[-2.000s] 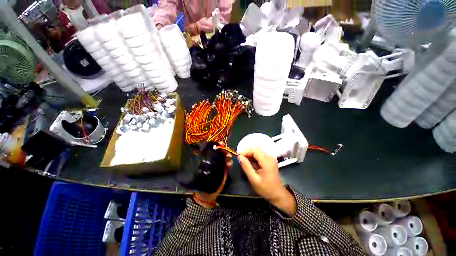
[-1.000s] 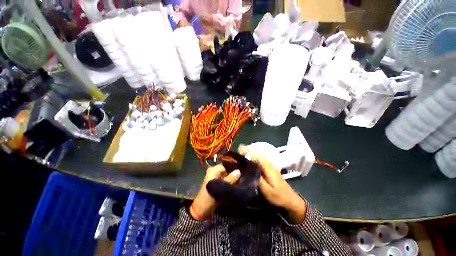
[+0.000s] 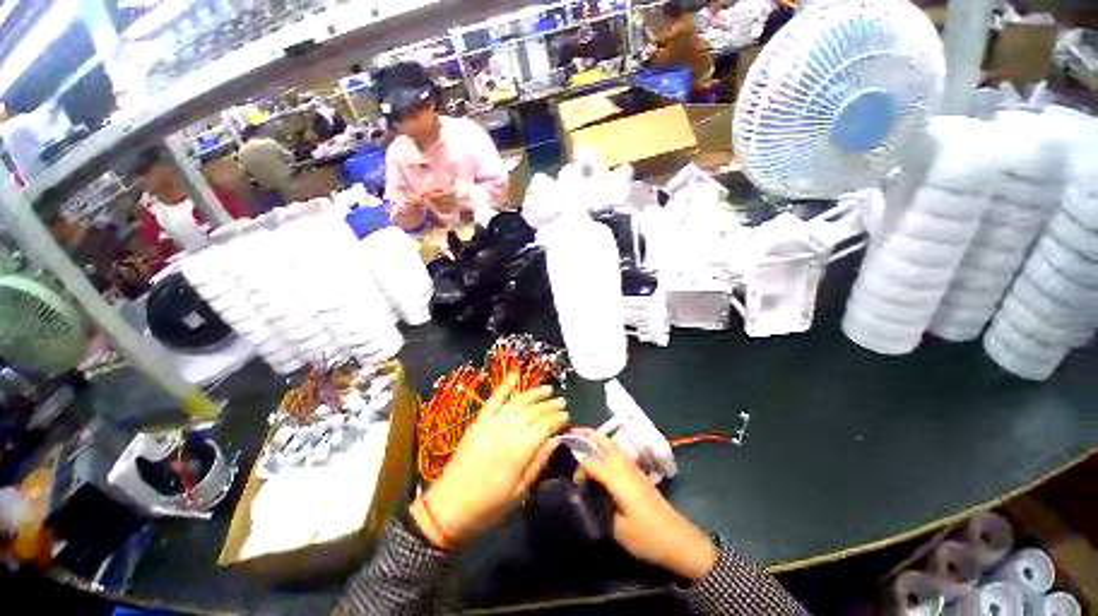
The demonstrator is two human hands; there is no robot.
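My left hand (image 3: 488, 463) and my right hand (image 3: 644, 511) hold a black shell (image 3: 568, 496) between them, low in front of me. My left hand lies over the shell's upper left side, my right hand grips its right side. A pale round rim shows at the shell's opening between the hands. A white bracket housing (image 3: 641, 436) lies on the bench just behind my right hand, with a red-orange lead (image 3: 704, 439) running out to the right. The bundle of orange wire harnesses (image 3: 452, 415) lies behind my left hand, partly hidden by it.
An open parts carton (image 3: 316, 481) stands at left. White shell columns (image 3: 588, 301) rise mid-bench, at rear left and at right. A black heap (image 3: 482, 279), piled white housings (image 3: 710, 271) and a fan (image 3: 843, 102) are behind. A person in pink (image 3: 443, 169) sits opposite. A floor carton holds round white parts (image 3: 999, 584).
The view has lifted to show more of the hall. My left hand has moved from the shell's left side to over its top. Both hands still hold the shell.
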